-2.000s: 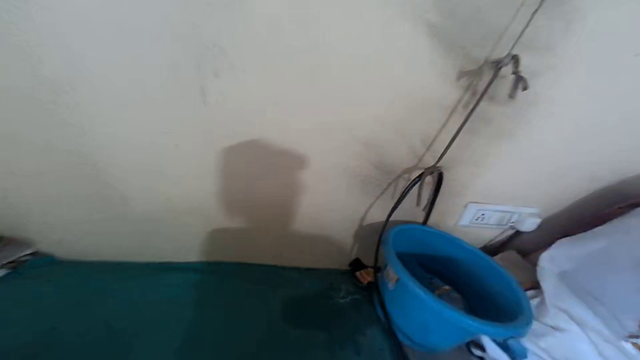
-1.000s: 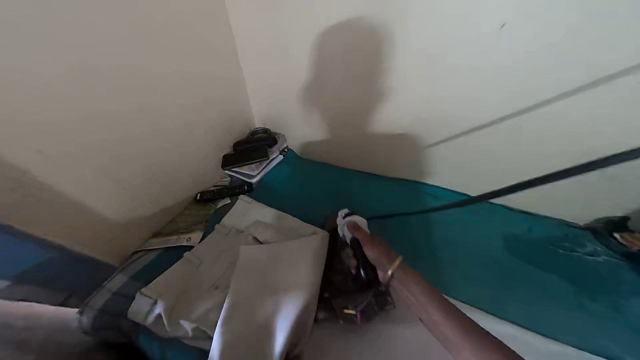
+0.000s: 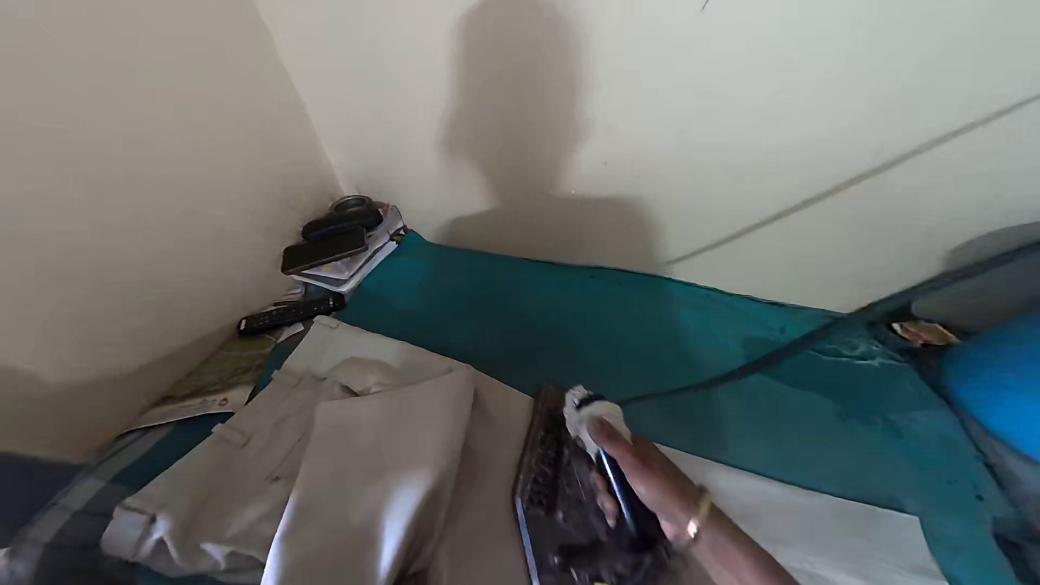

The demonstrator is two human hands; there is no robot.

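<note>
My right hand (image 3: 642, 479), with a bangle at the wrist, grips the dark handle of a clothes iron (image 3: 561, 504) at the lower middle. White cloth is wrapped round the handle's far end, and a dark cord runs from there to the right. The iron rests on light beige trousers (image 3: 487, 471), whose waist end lies at the left and whose leg reaches to the lower right. One trouser leg is folded over left of the iron. Beneath them is a teal cloth (image 3: 520, 317). My left hand cannot be made out.
A dark phone (image 3: 325, 250) and a stack of papers (image 3: 357, 272) lie in the wall corner, with a remote control (image 3: 291, 314) nearer. A printed sheet (image 3: 219, 378) lies at the left edge. Part of a blue bucket (image 3: 999, 382) shows at the right.
The view has swung left from the bucket and wall socket to the trousers. Since one second ago, my right hand still grips the iron on the trousers.
</note>
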